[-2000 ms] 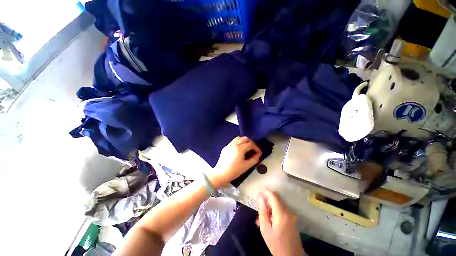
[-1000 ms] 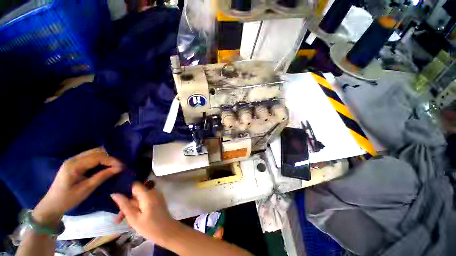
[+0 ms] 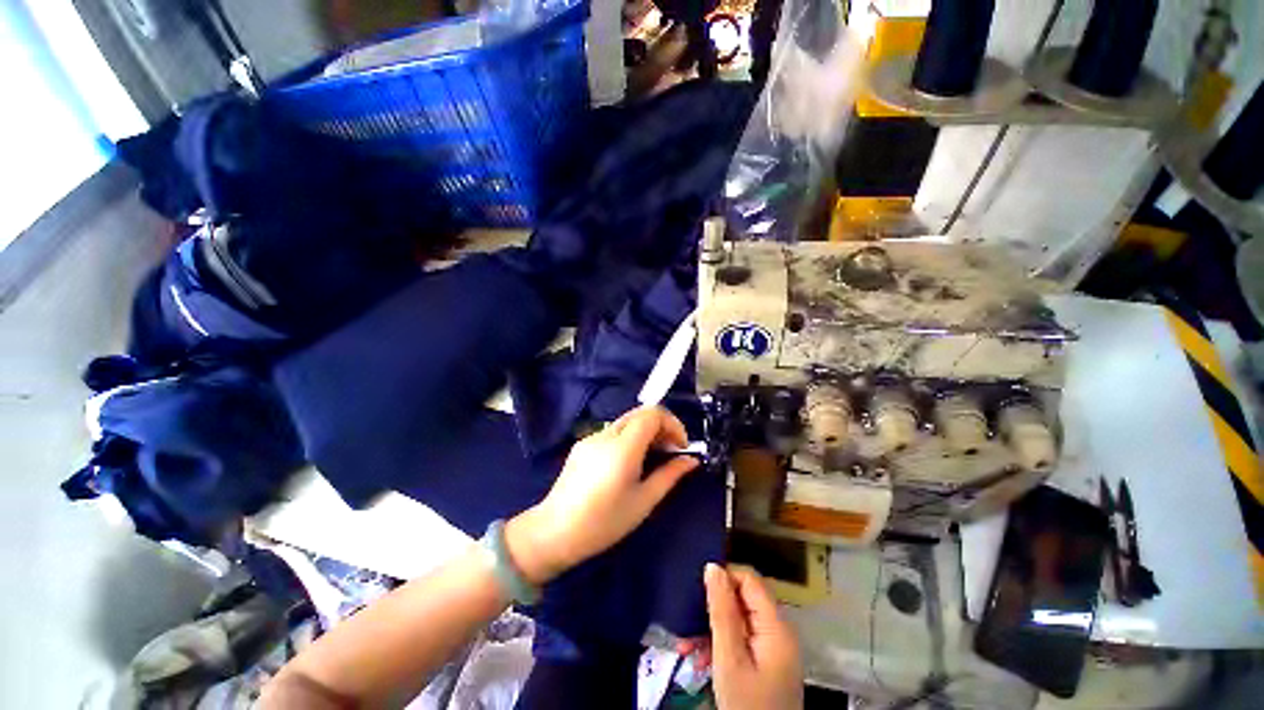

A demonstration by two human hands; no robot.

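Observation:
A navy panel (image 3: pixel 631 569) lies over the cloth plate and hangs toward the table's front edge. My left hand (image 3: pixel 603 486) is on it, thumb and fingers pinching its upper edge at the needle area (image 3: pixel 718 433) of the cream overlock machine (image 3: pixel 887 312). My right hand (image 3: pixel 753 641) is lower down at the panel's right edge, fingers close together; whether it pinches the cloth is hard to tell. The left hand and the panel hide most of the cloth plate.
More navy panels (image 3: pixel 416 375) and a lumpy navy bundle (image 3: pixel 229 444) lie left. A blue crate (image 3: pixel 478 118) stands behind. A phone (image 3: pixel 1042 590) and snips (image 3: pixel 1126 541) lie right of the machine. Thread cones (image 3: pixel 954 49) stand behind it. Hazard tape (image 3: pixel 1227 416) marks the right edge.
Both hands and the navy panel have moved from left of the machine to its needle area. The panel now covers the cloth plate. The camera view has also shifted.

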